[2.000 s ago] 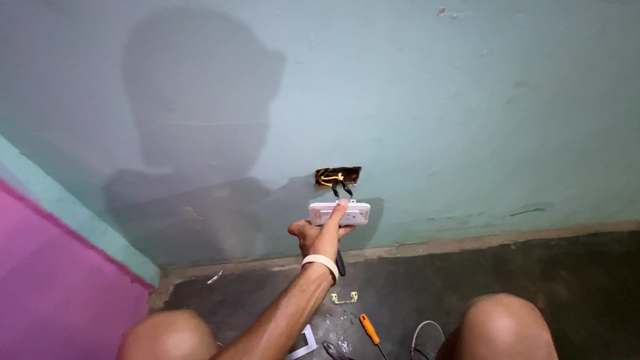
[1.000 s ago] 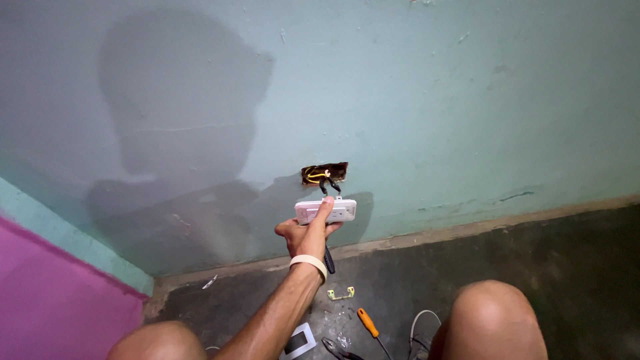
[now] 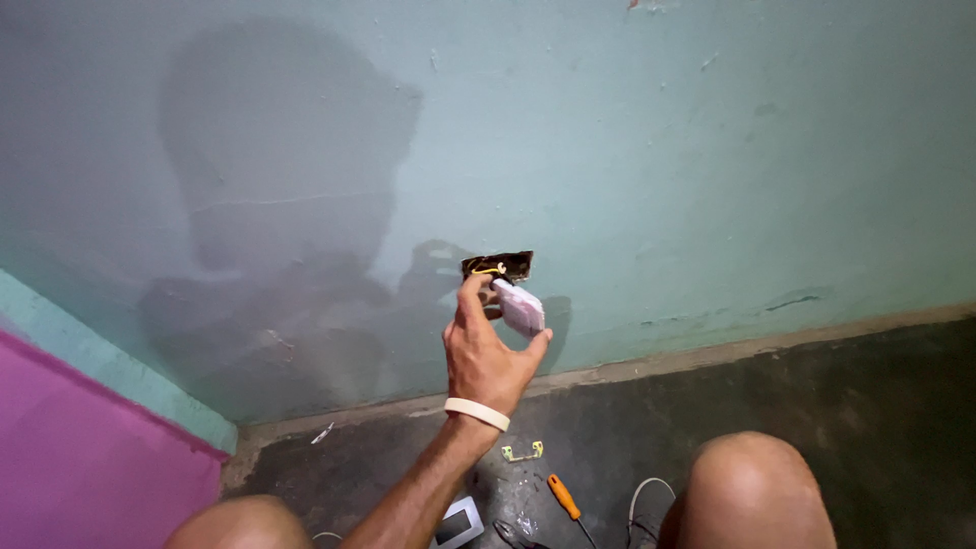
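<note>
My left hand point(image 3: 492, 347), with a pale wristband, reaches up from the bottom of the view. Its thumb and fingers grip the edges of a white plastic electrical fitting point(image 3: 521, 306), which is tilted just below a rectangular wall opening point(image 3: 520, 264). Yellow and dark wires show in the opening, and dark wire runs down to the top of the fitting. The fingers partly hide the wires and the opening's lower left edge. My right hand is not in view.
On the dark floor lie an orange-handled screwdriver point(image 3: 563, 496), a small yellowish bracket point(image 3: 523, 452), a grey-white frame point(image 3: 460, 524), a dark-handled tool point(image 3: 512, 534), a pale cable point(image 3: 639, 488) and a small white scrap point(image 3: 322, 433). My knees flank these things.
My left hand has turned from holding the fitting level, with the thumb on it, to gripping its edges. The fitting is now tilted. A dark elongated thing below the hand no longer shows.
</note>
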